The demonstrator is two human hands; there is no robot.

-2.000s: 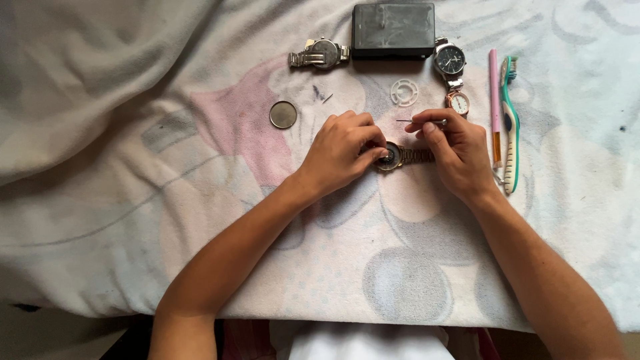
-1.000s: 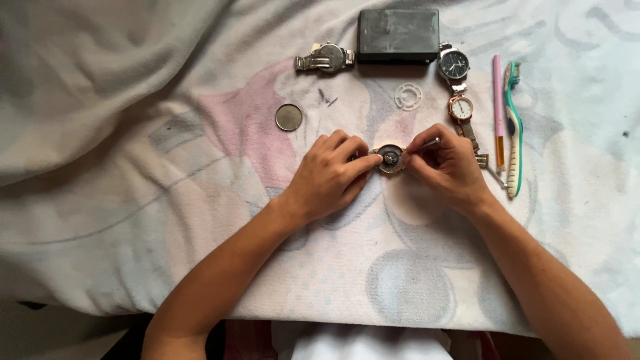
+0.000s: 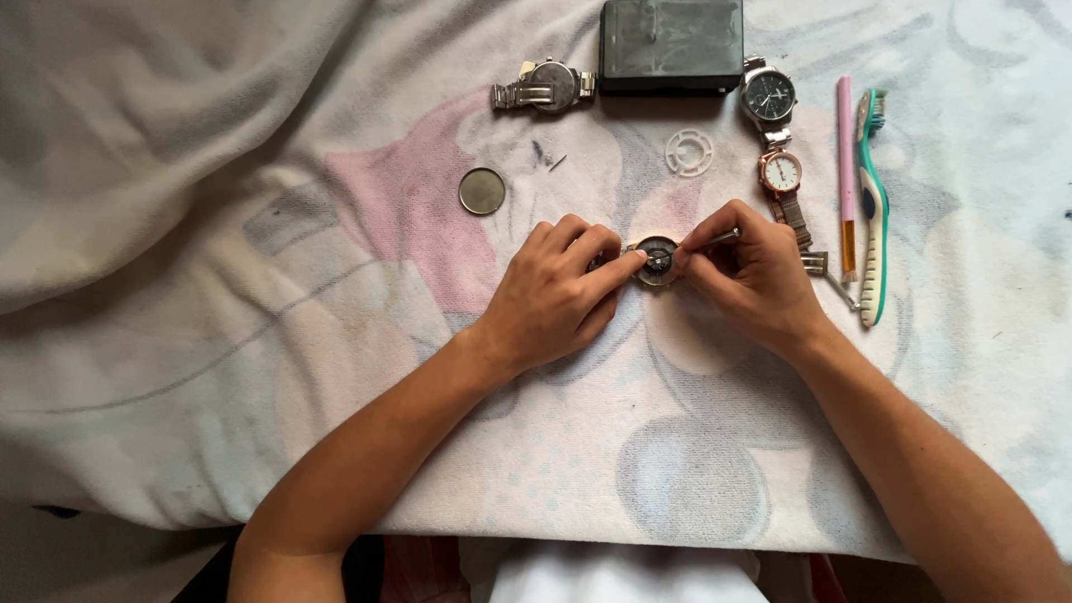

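An opened wristwatch [image 3: 657,261] lies between my hands on the blanket, its inner parts showing. My left hand [image 3: 561,289] grips it from the left, the index fingertip on its edge; the fingers hide part of its band. Held in my right hand [image 3: 749,272], a thin metal screwdriver [image 3: 722,239] has its handle end past the fingers and its tip low over the watch's inside. Whether the tip touches cannot be told. Up and left of my left hand lies a round metal watch case back [image 3: 481,191]. A white plastic ring [image 3: 689,152] lies above the opened watch.
A black box [image 3: 670,46] stands at the top, with a steel watch [image 3: 548,85] left of it. To its right are a black-dial watch [image 3: 769,95] and a white-dial watch [image 3: 781,172]. Further right lie a pink-handled brush [image 3: 846,167] and a toothbrush [image 3: 873,209]. A tiny pin [image 3: 558,163] lies near the case back.
The opened watch's band, seen on its right two seconds ago, no longer shows there. My right hand has come down beside the watch, and the tool has changed its angle.
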